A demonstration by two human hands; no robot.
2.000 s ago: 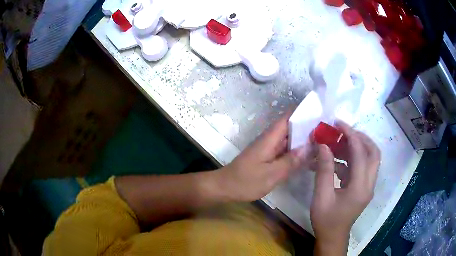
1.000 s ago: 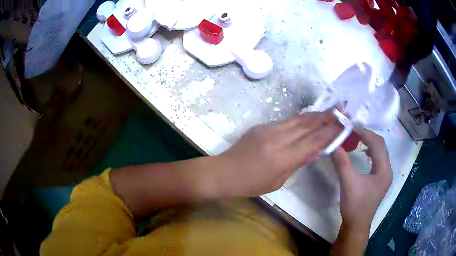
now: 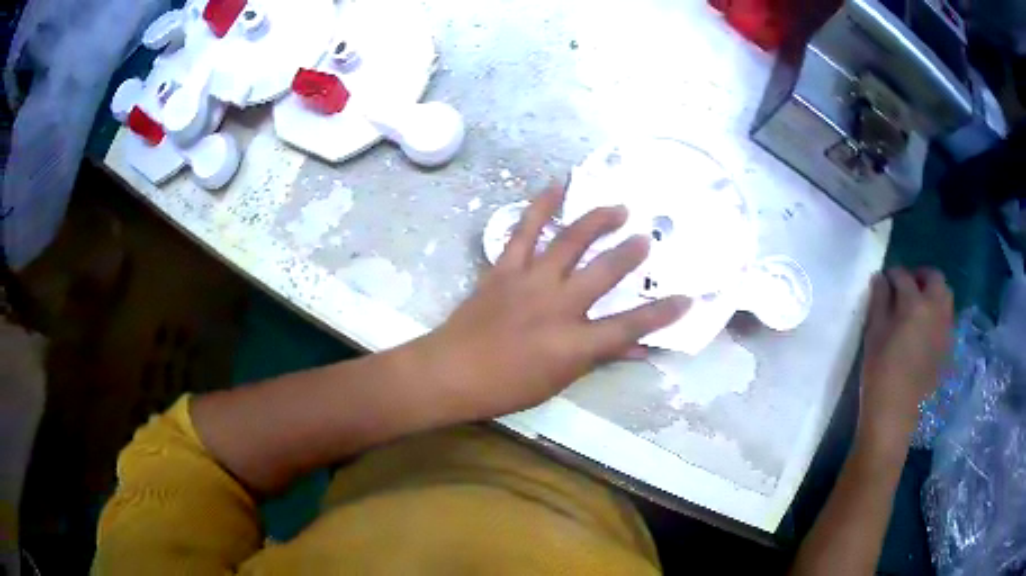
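A white plastic housing (image 3: 675, 214) lies on the whitish board with its hollow, ribbed inside facing up, washed out by glare. Its two round lobes show at its left and right. My left hand (image 3: 546, 304) lies over its near left part, fingers spread, holding it against the board. Small dark holes show beside the fingertips. No red block shows on this housing; its underside is hidden. My right hand (image 3: 909, 349) is past the board's right edge with curled fingers. Whether it holds anything is hidden.
Finished assemblies with red blocks (image 3: 338, 118) lie at the board's upper left. The silver screw feeder (image 3: 844, 124) stands at the upper right. Loose red blocks (image 3: 759, 17) lie at the top edge. A clear plastic bag (image 3: 973, 450) is at the lower right.
The housing has been laid inside-up on the board. My right hand has left it and moved right. My left hand is now spread on it. The view has shifted right.
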